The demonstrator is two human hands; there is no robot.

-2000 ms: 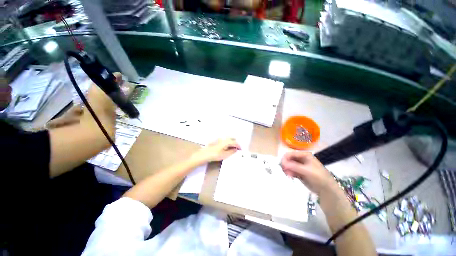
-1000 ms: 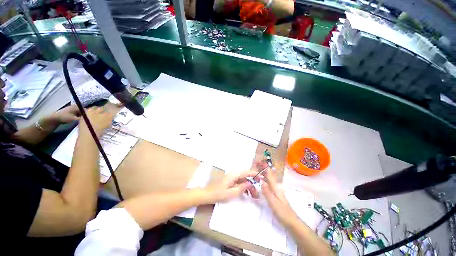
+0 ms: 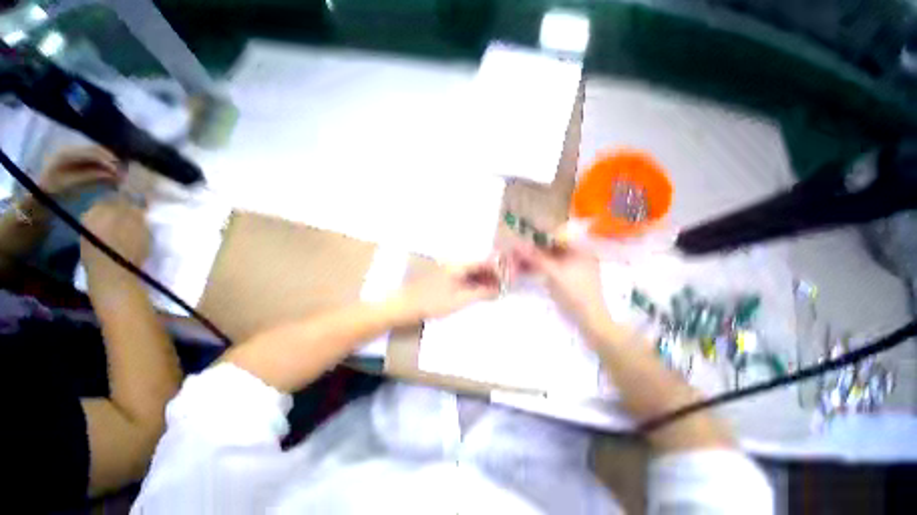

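The frame is blurred. My left hand [image 3: 457,289] and my right hand [image 3: 563,274] nearly meet above the near part of the bench. A narrow green circuit board [image 3: 529,230] shows at my right fingertips, partly hidden by them. A small whitish piece [image 3: 504,272] is at my left fingertips, between the hands; its details are blurred. A white plastic housing [image 3: 503,337] lies flat below and in front of my hands.
An orange screw bowl [image 3: 593,204] is beyond my right hand. Black electric screwdrivers hang at right [image 3: 764,213] and left [image 3: 121,131]. Green boards [image 3: 704,317] and silvery batteries [image 3: 855,387] lie at right. A neighbour's arms [image 3: 121,272] are at left. Another white housing [image 3: 530,116] lies behind.
The view has shifted, so the bench sits higher in the picture. My hands stay close together; the green board now points up and left from my right fingertips.
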